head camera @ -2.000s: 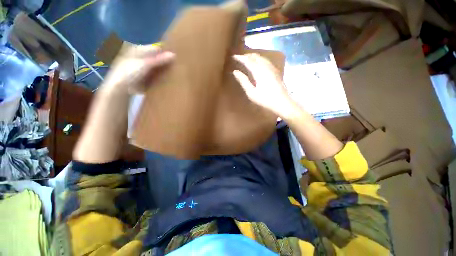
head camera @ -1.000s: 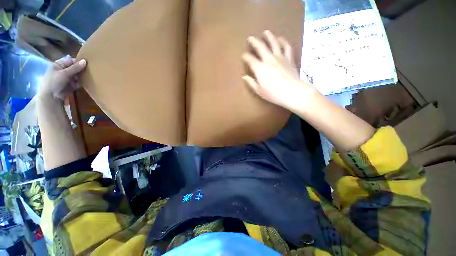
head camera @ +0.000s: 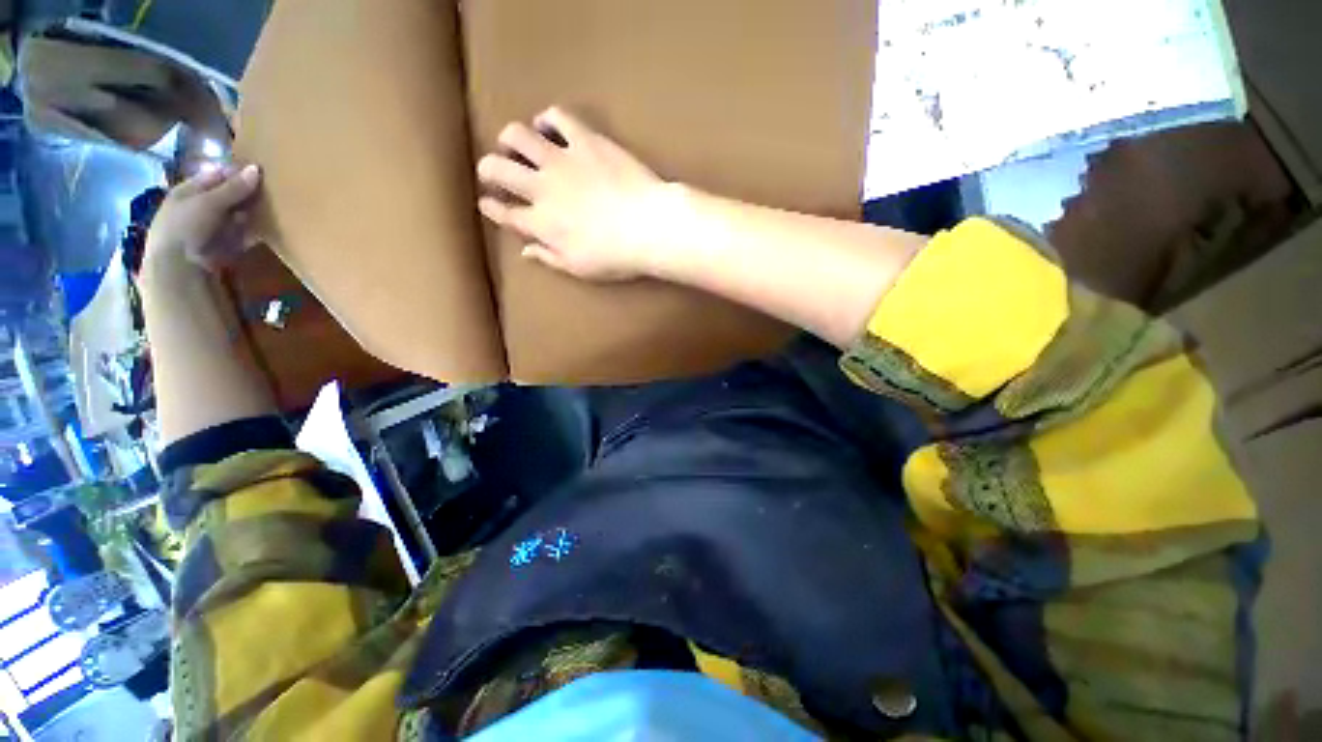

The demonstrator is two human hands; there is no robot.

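A large brown bag panel (head camera: pixel 682 87) lies flat in front of me, its top cut off by the picture's edge. A dark straight crease line (head camera: pixel 486 232) runs down it, left of its middle. My left hand (head camera: pixel 208 215) holds the panel's left edge between thumb and fingers. My right hand (head camera: pixel 573 200) lies on the panel's face just right of the crease line, palm down with fingers spread, fingertips close to the line. The surface under the panel is mostly hidden.
A white paper sheet with handwriting (head camera: pixel 1051 80) lies right of the panel. Brown pieces (head camera: pixel 1160 203) are at the far right. A reddish-brown wooden cabinet (head camera: pixel 308 342) is at the left below my left hand. My dark apron (head camera: pixel 696 522) is below the panel's near edge.
The panel, first raised and folded in my hands, was laid open. Since then my right hand has moved left across it to the crease line. My left hand stays at the left edge.
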